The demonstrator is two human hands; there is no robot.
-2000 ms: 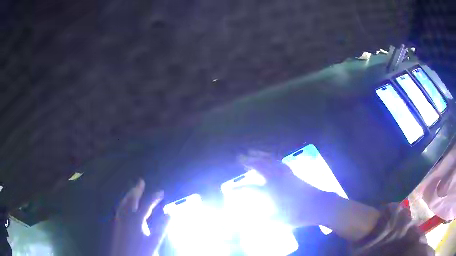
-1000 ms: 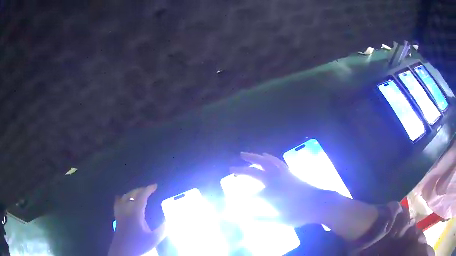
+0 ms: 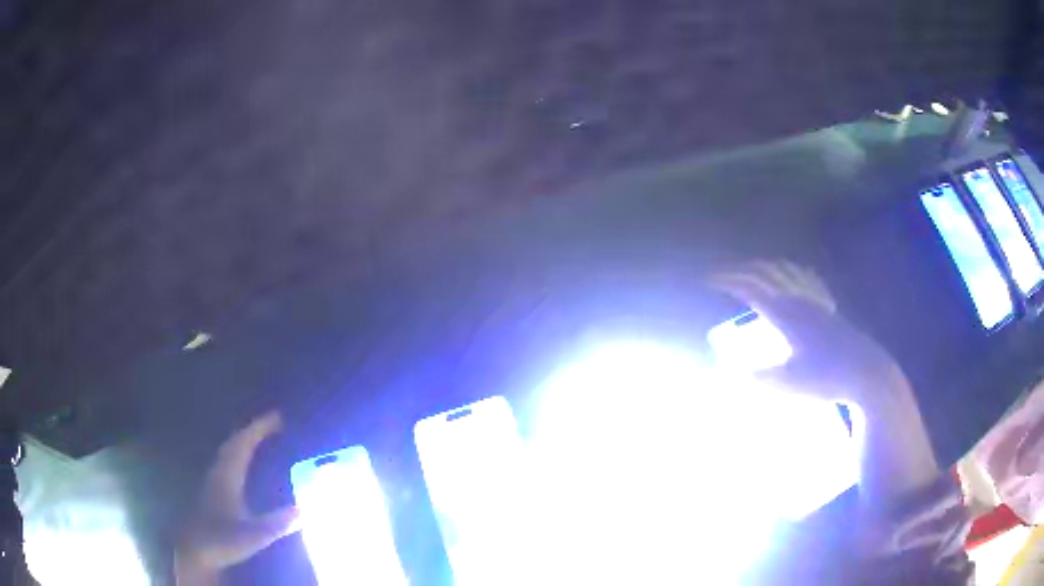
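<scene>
Phone-like lit modules lie in a row in front of me. The leftmost phone (image 3: 343,504) and the one beside it (image 3: 469,458) show dark cutouts near their tops. My left hand (image 3: 238,498) is left of the leftmost phone, fingers apart, thumb tip at its left edge. My right hand (image 3: 853,355) is bent over a phone at the right (image 3: 746,341); only its bright top end with a cutout shows clearly. Glare hides the middle of the row and the right hand's contact, so its grip cannot be told.
Three lit phones (image 3: 971,258) stand in a dark-bordered group on the green bench mat (image 3: 733,189) at the far right, near a small grey bracket (image 3: 971,124). Dark foam (image 3: 343,137) lies behind. Pink clothing (image 3: 1017,452) and a red piece (image 3: 994,527) are lower right.
My right hand has moved right, from the middle phone to the phone at the right. My left hand is further left, and the leftmost phone's top is now uncovered. The view has shifted.
</scene>
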